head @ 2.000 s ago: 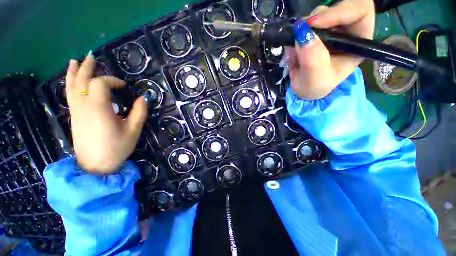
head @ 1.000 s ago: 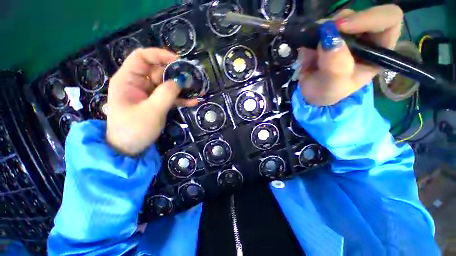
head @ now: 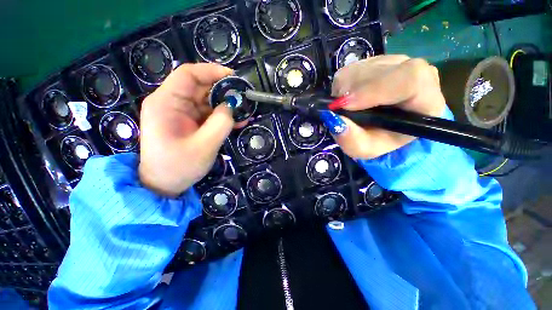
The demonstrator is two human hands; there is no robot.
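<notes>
My left hand [head: 184, 124] pinches a round black unit [head: 225, 89] with a shiny ring above the tray, thumb on its face. My right hand [head: 387, 103] is closed around the black handle of a soldering iron [head: 417, 126]. The iron's thin metal tip points left and lies at the right part of the held unit's face; whether it touches cannot be told. Below both hands is a black blister tray [head: 296, 172] with round units in square pockets, several with pale centres. The hands and sleeves hide some pockets.
A tan round cup [head: 489, 91] with silvery bits stands right of the tray. A black box [head: 538, 72] and a yellow-green wire [head: 514, 57] are at the right edge. More black trays [head: 24, 242] lie at far left. A white scrap [head: 79, 115] lies on the tray's left part.
My left hand has taken the round unit from the tray's left part and moved it up and right. My right hand has brought the iron's tip down and left from an upper pocket to the unit.
</notes>
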